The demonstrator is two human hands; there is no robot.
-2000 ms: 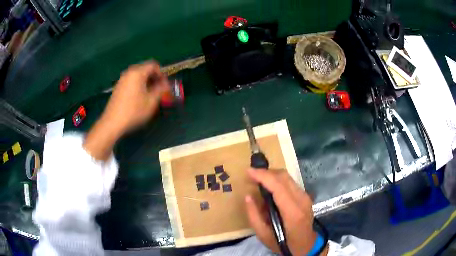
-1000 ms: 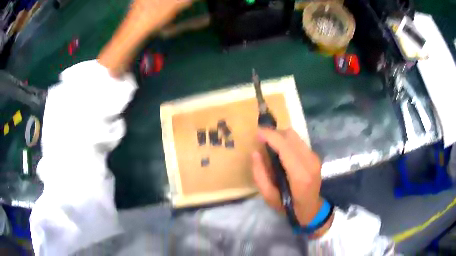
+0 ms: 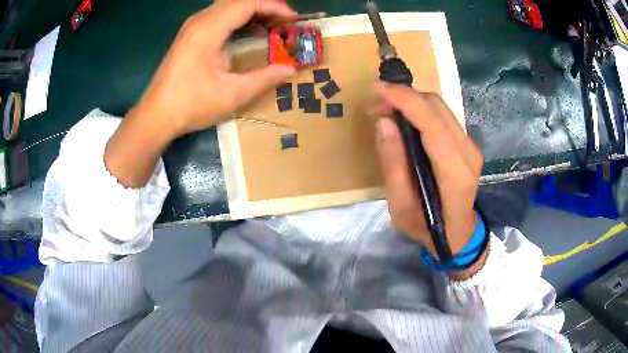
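My left hand (image 3: 206,76) is at the upper left of the tan work board (image 3: 330,158), its fingers around a red housing (image 3: 296,47) with its inner parts facing up. A thin brown strip, maybe tweezers, shows by its fingertips. My right hand (image 3: 434,158) is shut on the black handle of a soldering iron (image 3: 396,69), held over the board's right side with the metal tip pointing up and away. Several small dark square pads (image 3: 306,90) lie on the board. A thin solder wire (image 3: 258,122) crosses the board's left edge.
A second red housing (image 3: 81,14) is at the far upper left and another (image 3: 525,12) at the upper right. A white paper sheet (image 3: 43,72) and a masking tape roll (image 3: 12,116) lie on the left. Pliers-like tools (image 3: 587,76) lie at the right.
My left hand has come back from the rear of the bench to the board with a red housing in it. The view has tipped down. My right hand still holds the iron.
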